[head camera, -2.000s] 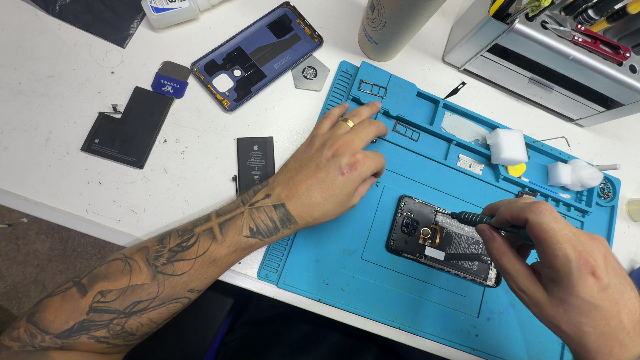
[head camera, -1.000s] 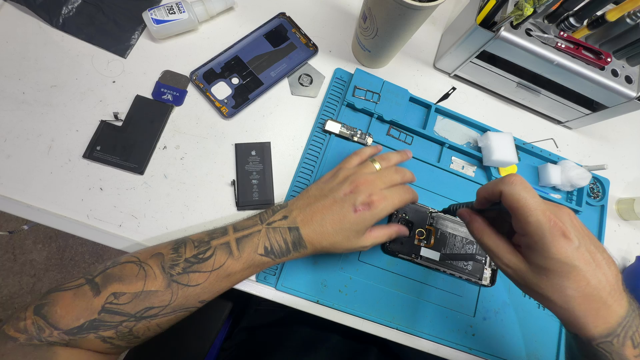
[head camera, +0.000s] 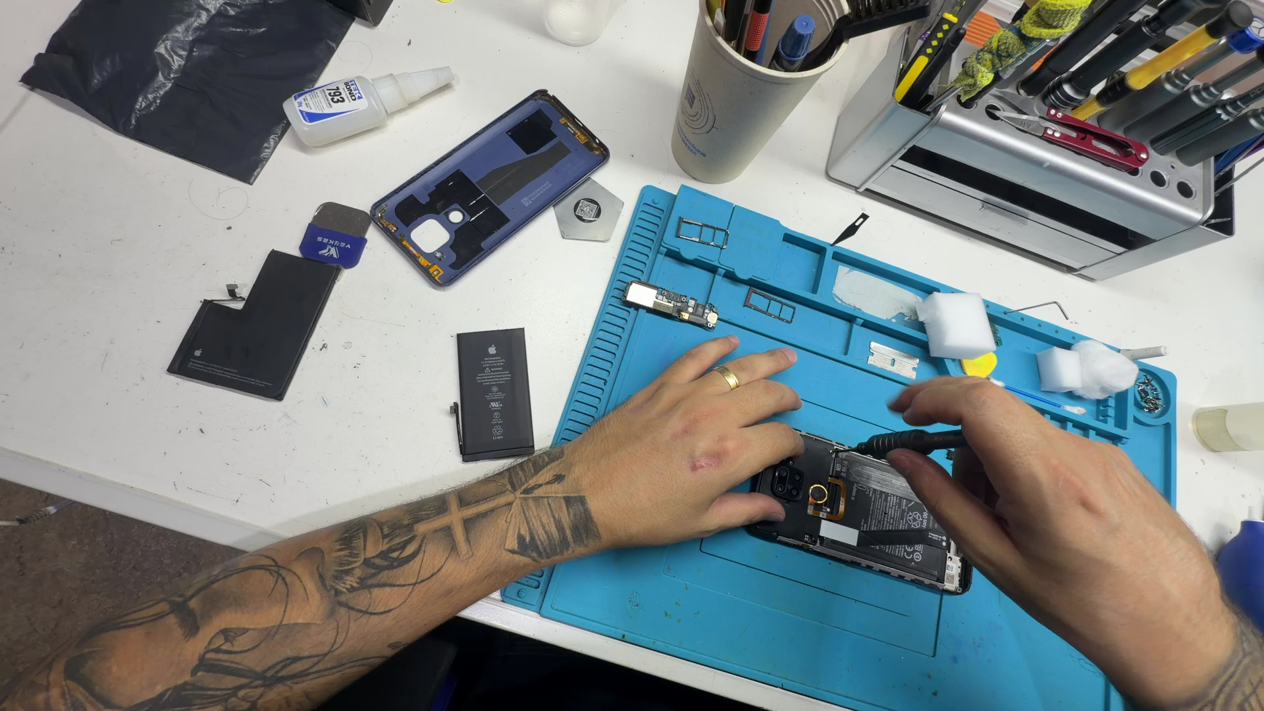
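An opened smartphone (head camera: 869, 523) lies on a blue silicone repair mat (head camera: 820, 617), its battery, camera module and flex cables exposed. The fingertips of my left hand (head camera: 706, 449) rest on the phone's left end, with no tool in them. In my right hand (head camera: 1047, 513) is a dark-handled screwdriver (head camera: 904, 442), held low and nearly level; its tip is at the phone's upper edge. Some of that hand's fingers are hidden behind its back. A small circuit board (head camera: 671, 304) sits on the mat above my left hand.
Left of the mat lie a phone battery (head camera: 494, 395), an L-shaped battery (head camera: 262, 326), a blue phone back cover (head camera: 489, 188) and a glue bottle (head camera: 360, 104). Behind it stand a cup of pens (head camera: 746, 109) and a silver tool organizer (head camera: 1027, 168). Cotton pieces (head camera: 956, 326) occupy the mat's tray.
My left hand has moved down from the upper part of the mat onto the phone's left end, uncovering the small circuit board. The screwdriver remains near the phone's upper edge.
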